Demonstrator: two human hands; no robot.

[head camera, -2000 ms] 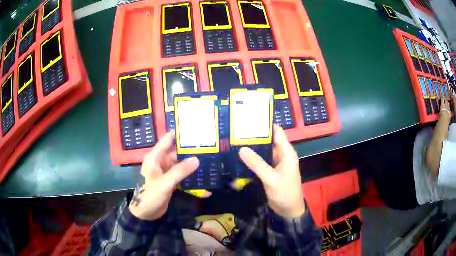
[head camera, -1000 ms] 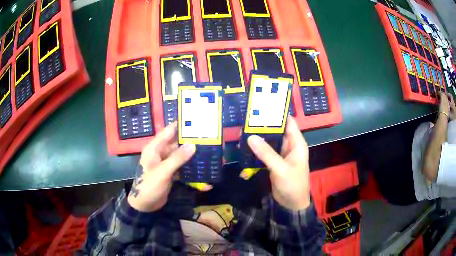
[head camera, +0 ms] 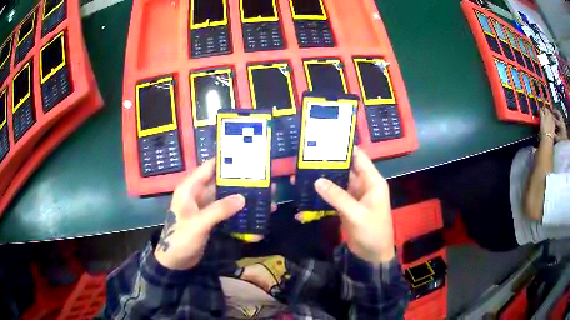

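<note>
My left hand (head camera: 194, 219) holds a black keypad phone (head camera: 244, 165) upright, thumb on its keypad. My right hand (head camera: 362, 209) holds a second keypad phone (head camera: 326, 144), thumb on its upper keys. Both screens are lit white with dark blue blocks, and both phones have yellow screen frames and yellow bottom ends. Behind them lies the red phone tray (head camera: 131, 134) on the green bench. Its near row holds several dark-screened phones (head camera: 159, 122), partly hidden by the held phones. Its far row holds three phones and has an empty slot at each end.
Stacked red trays with phones (head camera: 87, 87) lie at the left. Another red tray with phones (head camera: 500, 103) is at the far right, beside another person's hands and arm (head camera: 540, 169). Below the bench edge at the right, a red tray (head camera: 419, 219) holds dark devices.
Both screens went from almost plain white to showing dark blue blocks, whose pattern has grown. The hands shifted slightly apart, and the view moved a little. Both phones remain held.
</note>
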